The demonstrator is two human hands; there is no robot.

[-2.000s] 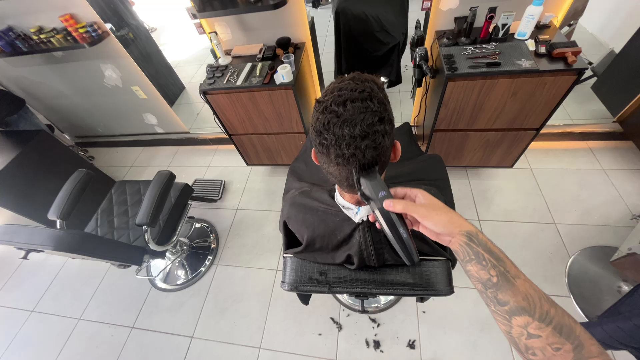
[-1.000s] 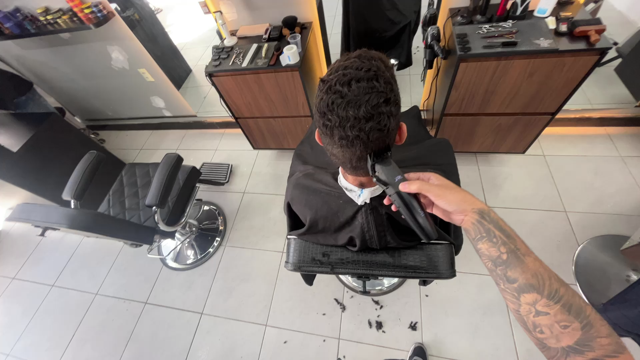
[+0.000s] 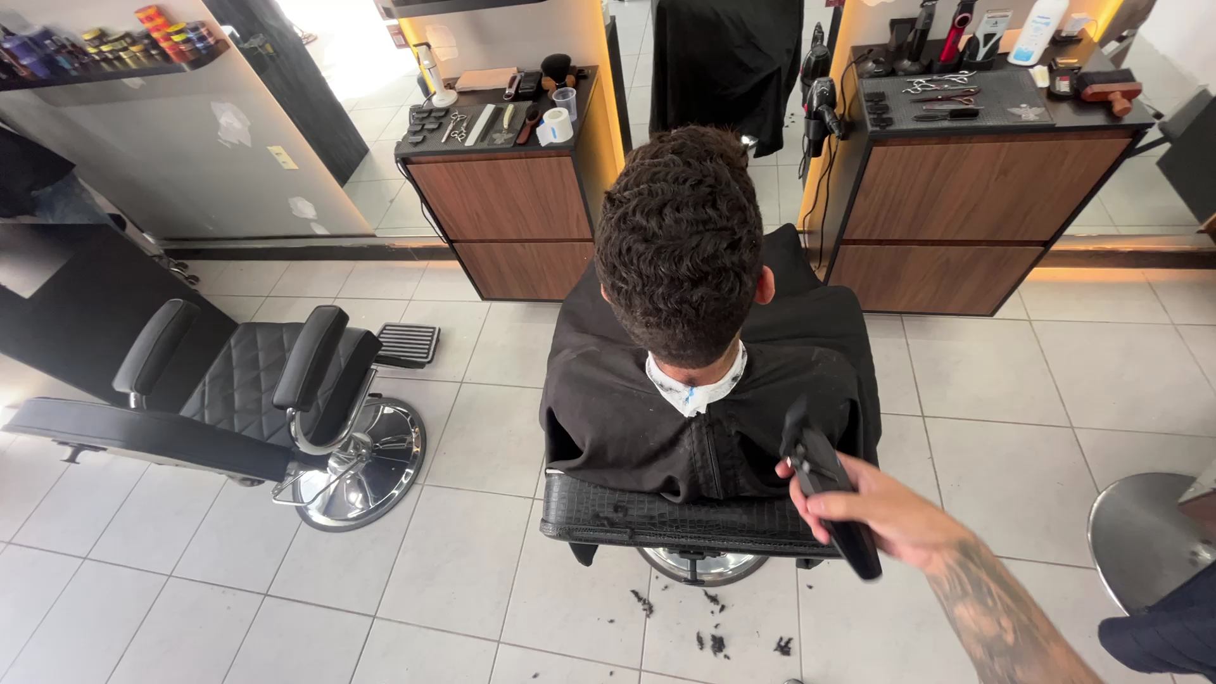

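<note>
My right hand is closed around a black hair clipper, its blade end pointing up and left over the right shoulder of a seated person. The clipper is apart from the person's head, which has dark wavy hair, shorter at the nape. A white neck strip circles the neck above a black barber cape. The cape hangs over the black textured backrest of the barber chair, where bits of cut hair lie. My left hand is out of view.
An unoccupied black barber chair stands at left. Two wood-fronted cabinets hold combs, scissors and clippers. A hair dryer hangs beside the right one. Cut hair lies on the tiled floor. A round metal base is at right.
My right hand has drawn the clipper back from the nape, down and to the right, away from the person's head. The clipper stays in my grip.
</note>
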